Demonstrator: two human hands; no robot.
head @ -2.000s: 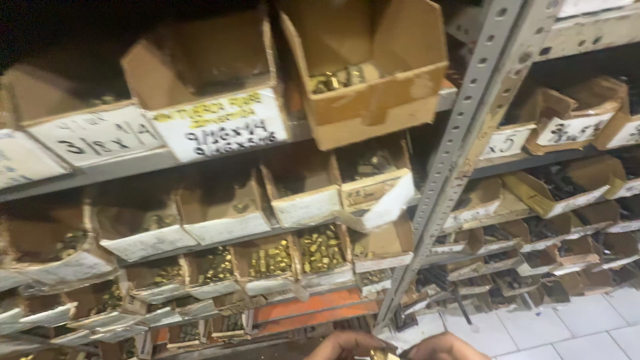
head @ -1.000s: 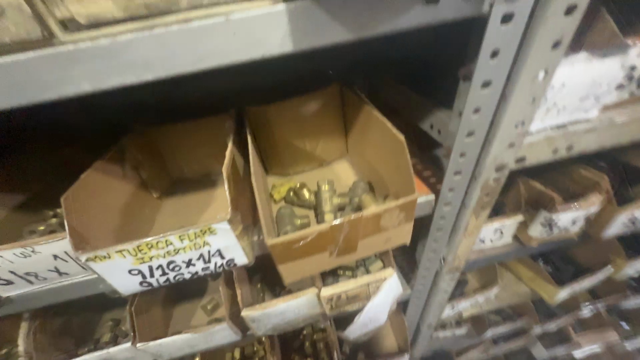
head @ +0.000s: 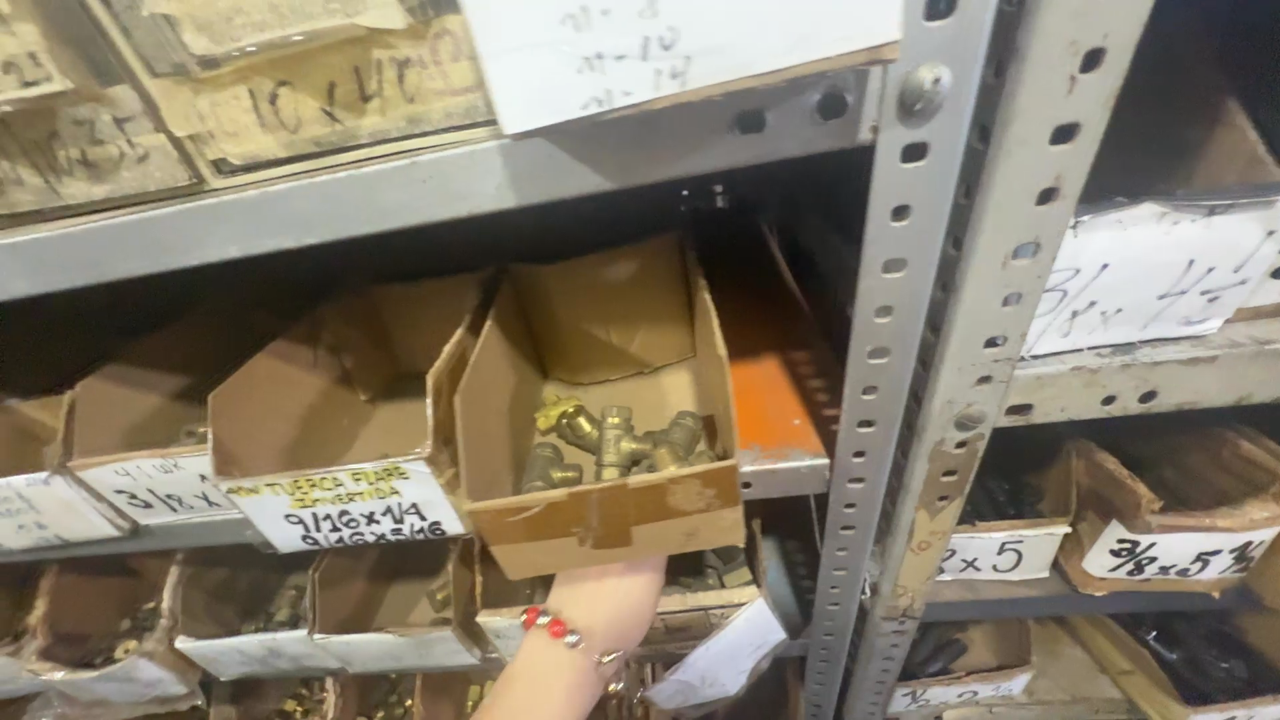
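My left hand [head: 612, 590], with a beaded bracelet at the wrist, reaches up from below to the underside of a cardboard bin [head: 600, 525]. Its fingers are hidden beneath the bin's front, so their grip does not show. Several brass pipe fittings [head: 615, 445] lie inside, one with a yellow piece [head: 558, 412] at its end. The bin's front edge bears brown tape and sits at the shelf's right end. My right hand is out of view.
A labelled cardboard bin [head: 340, 400] stands just left. Right of the held-up side is an orange shelf surface [head: 775, 400], then perforated metal uprights [head: 885, 330]. A metal shelf beam [head: 400, 190] crosses above. More small-parts bins [head: 245, 610] line the row below.
Both hands were low in view around a small brass-coloured piece; now one hand is under the bin. More orange shelf shows at the bin's right. The view has moved closer to the upper bins.
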